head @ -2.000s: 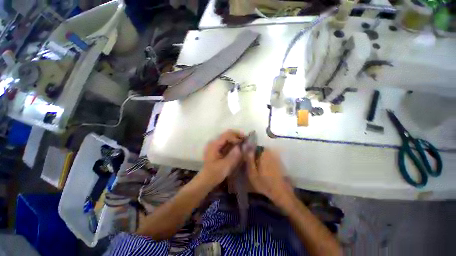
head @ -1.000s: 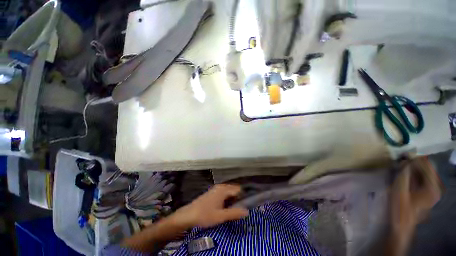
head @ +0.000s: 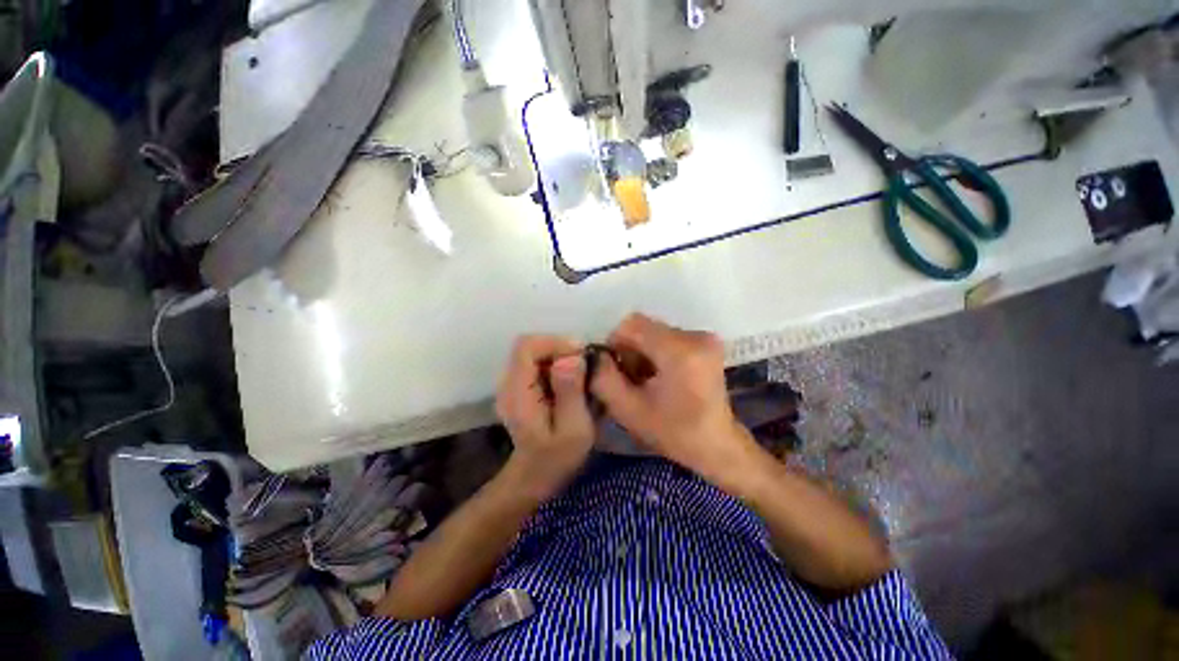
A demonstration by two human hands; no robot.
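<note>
My left hand (head: 548,403) and my right hand (head: 665,385) are close together at the table's front edge, fingertips nearly touching. Both pinch a small dark end of fabric (head: 594,359) between them; most of the piece is hidden by my fingers. Long curved grey fabric pieces (head: 304,162) lie fanned at the back left of the table. The sewing machine's presser foot area, with an orange block (head: 630,200), is beyond my hands, with no fabric seen under it.
Green-handled shears (head: 927,194) lie at the right, beside a slim black bar (head: 791,106) and a small metal plate (head: 811,167). A white tag (head: 425,211) lies left of the lamp (head: 497,140). Tied grey bundles (head: 317,536) and a white bin (head: 145,517) are lower left.
My right hand has come back from the far right to meet my left hand, which has moved up to the table edge. The long fabric stretched across the lap no longer shows. The view has shifted right.
</note>
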